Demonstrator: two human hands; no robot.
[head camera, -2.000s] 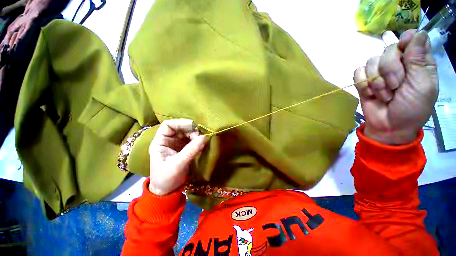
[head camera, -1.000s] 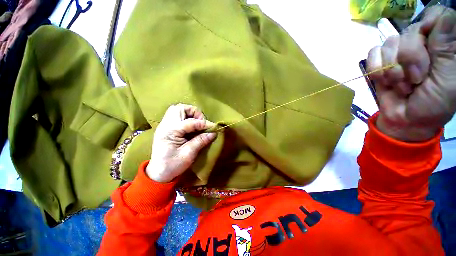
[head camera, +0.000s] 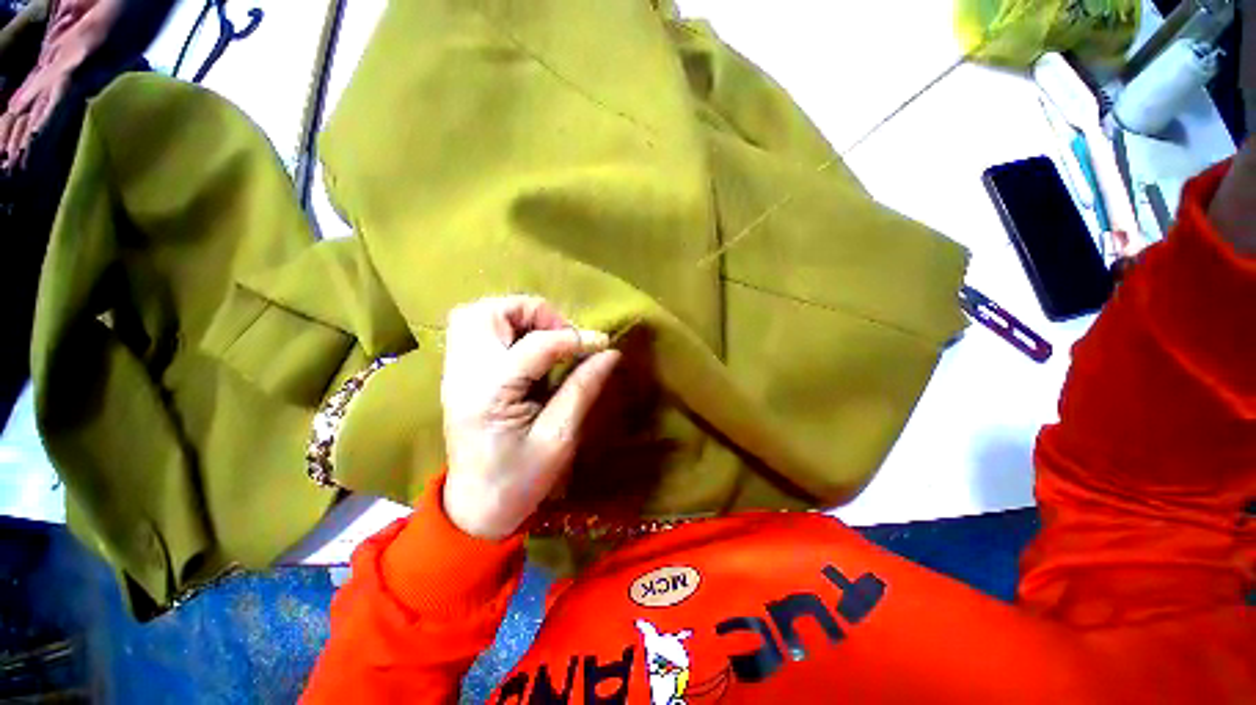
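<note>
The olive-green coat lies in folds over the table and reaches my waist. My left hand pinches a fold of it near the middle, thumb and fingertips together. A thin yellow thread runs over the cloth toward the upper right; parts of it are hard to see against the cloth. My right hand is beyond the right edge; only the sleeve and a bit of wrist show. No needle can be made out. A speckled red-brown trim edges the cloth left of my left hand.
Right of the coat lie dark snips, a black phone, slim tools and a white bottle. A yellow bag is behind. At upper left are a black hanger and another person's hand.
My right hand has moved right and out of the picture, uncovering the phone and bottle. The thread now reaches farther toward the upper right. My left hand keeps its pinch on the cloth.
</note>
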